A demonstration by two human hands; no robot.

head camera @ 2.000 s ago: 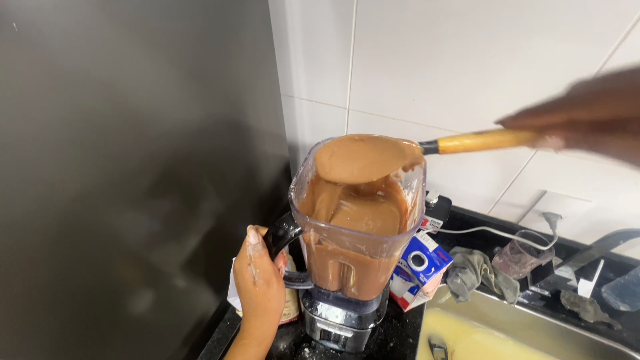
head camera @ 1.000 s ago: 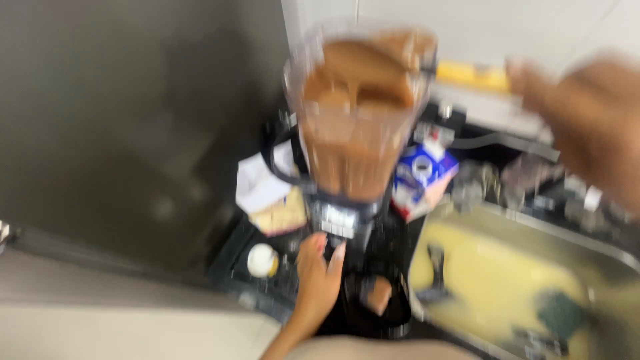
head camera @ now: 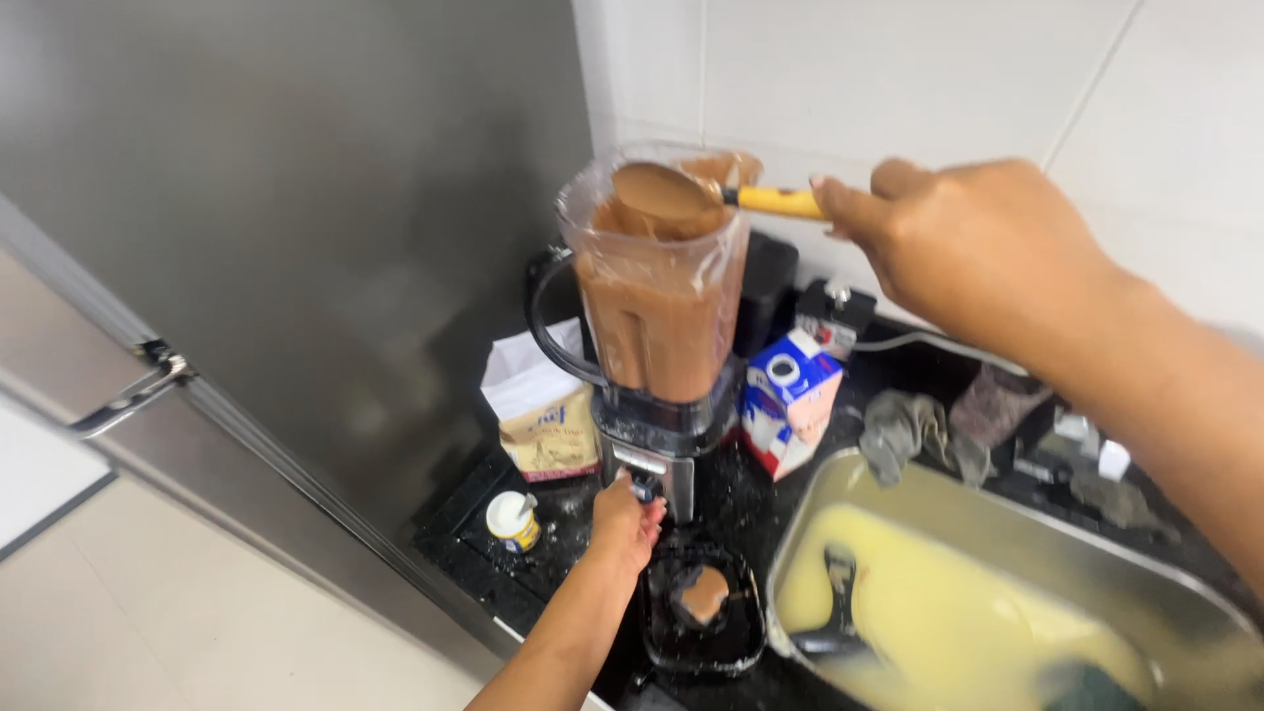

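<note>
A clear blender jug (head camera: 657, 316) of thick brown mixture stands on its black and silver blender base (head camera: 679, 484). Fingers of my left hand (head camera: 627, 518) are closed around the control knob (head camera: 645, 485) on the front of the base. My right hand (head camera: 948, 232) grips the yellow handle of a spoon (head camera: 780, 201), whose bowl, coated in brown mixture, is at the jug's open top. In front of the base lies the black jug lid (head camera: 703, 647), with a brown smear at its middle.
A paper bag (head camera: 543, 434) and a small open tub (head camera: 513, 521) stand left of the base, near the fridge (head camera: 326, 247). On the right are a blue and white carton (head camera: 790, 395), a grey cloth (head camera: 901, 434) and a steel sink (head camera: 997, 504) holding cloudy yellow liquid and dark utensils.
My left hand has gone from the jug's handle down to the knob on the base. My right hand still holds the spoon at the jug's top. The view has shifted.
</note>
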